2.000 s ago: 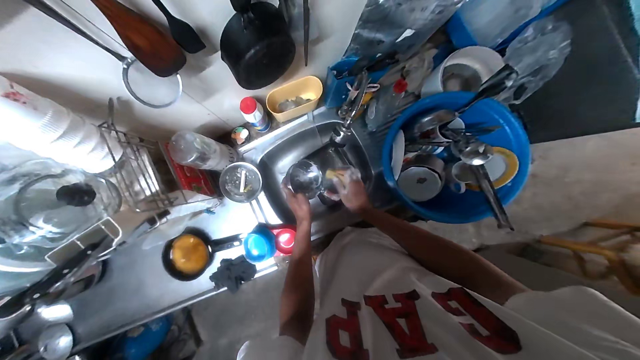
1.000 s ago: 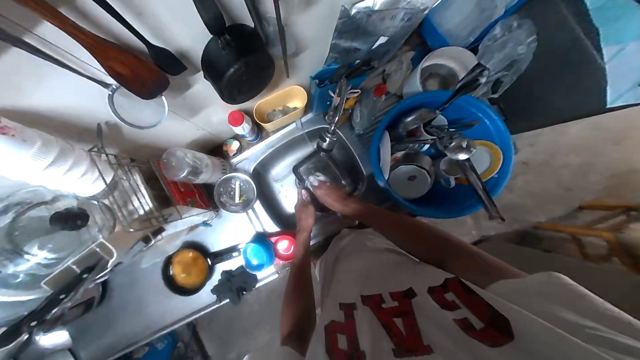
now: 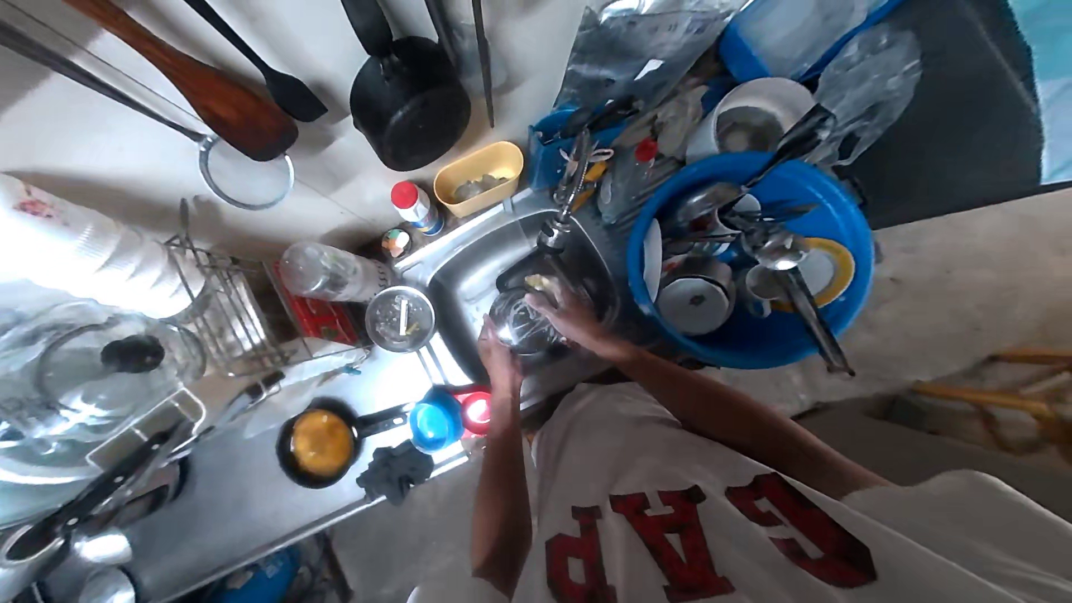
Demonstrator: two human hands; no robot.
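Observation:
Over the stainless steel sink (image 3: 456, 289), my left hand (image 3: 500, 356) grips the near left side of a shiny, wet-looking metal bowl (image 3: 521, 325). My right hand (image 3: 569, 314) is at the bowl's right side, with a yellowish sponge (image 3: 538, 283) at its fingertips. A dark vessel sits in the sink behind the bowl, partly hidden. The metal faucet (image 3: 556, 230) rises at the sink's back edge.
A blue basin (image 3: 867, 251) full of cookware and utensils stands right of the sink. Left are a round metal container (image 3: 400, 319), a frying pan (image 3: 318, 444), a blue cup (image 3: 435, 420) and a red cup (image 3: 476, 410). A yellow tub (image 3: 479, 180) sits behind.
One second ago my hands were close together low in the sink; now they are apart, with the metal bowl between them. The sponge shows again at my right fingertips.

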